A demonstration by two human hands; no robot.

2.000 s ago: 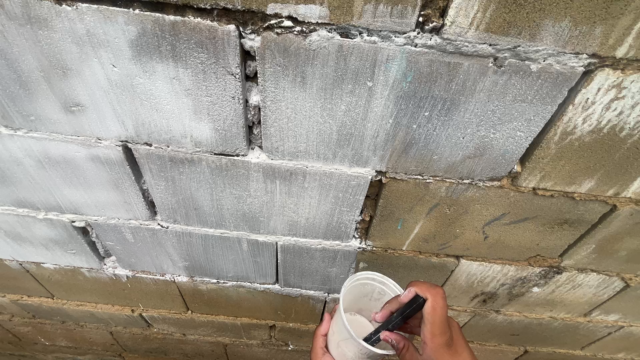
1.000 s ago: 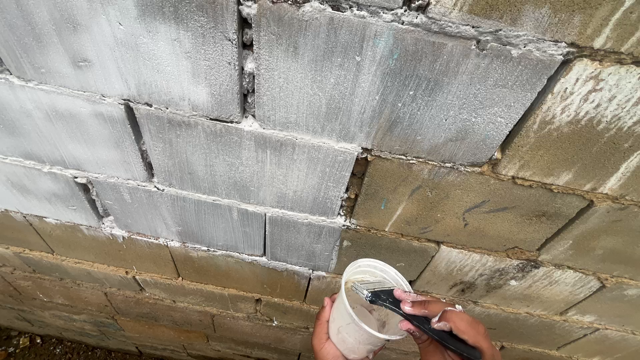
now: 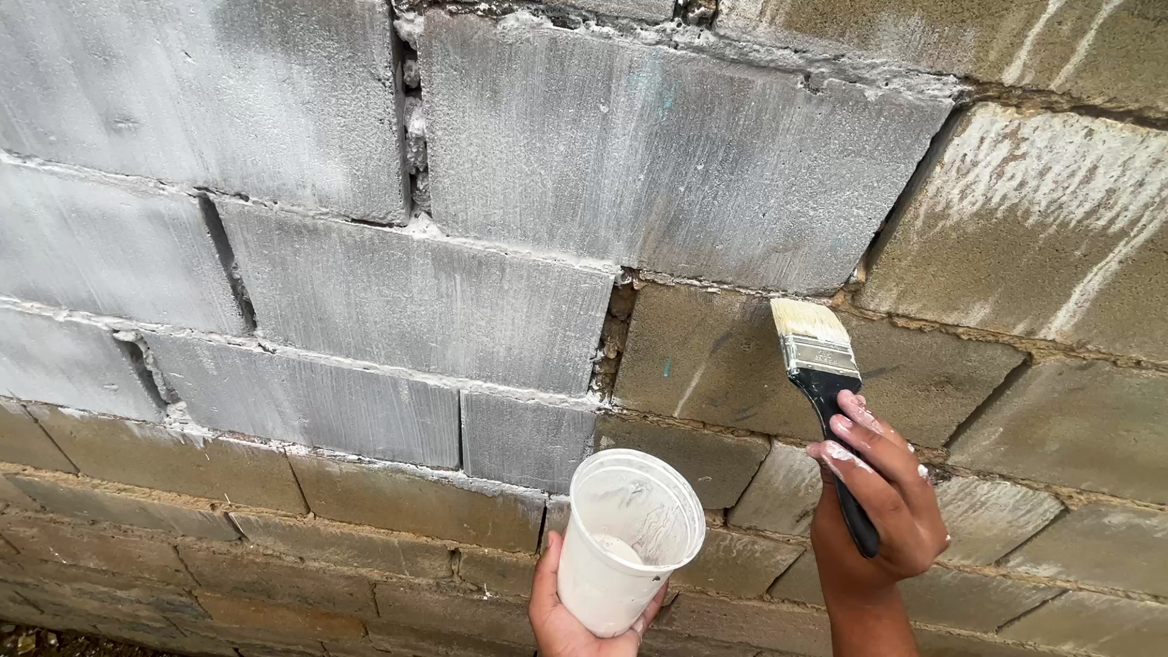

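My left hand [image 3: 570,620] grips a translucent plastic cup [image 3: 607,575] from below; white paint [image 3: 618,547] lies inside it. To its right, my right hand [image 3: 881,484] holds a flat paintbrush [image 3: 815,351] by its black handle, bristles up. The pale bristles are at the top edge of a bare brown concrete block [image 3: 721,365]; whether they touch it I cannot tell. White paint marks the fingers of my right hand. Up and to the left, several blocks carry a thin whitish-grey coat, such as the large coated block [image 3: 675,146].
Bare brown blocks run along the lower wall [image 3: 392,502] and the right side. One block at the right [image 3: 1049,228] has white drips. Deep open joints [image 3: 415,128] part some blocks. A strip of ground [image 3: 55,639] shows at the bottom left.
The brush has left the cup, where it was in both earlier frames, and moved up and right to the brown block. My left hand still holds the cup.
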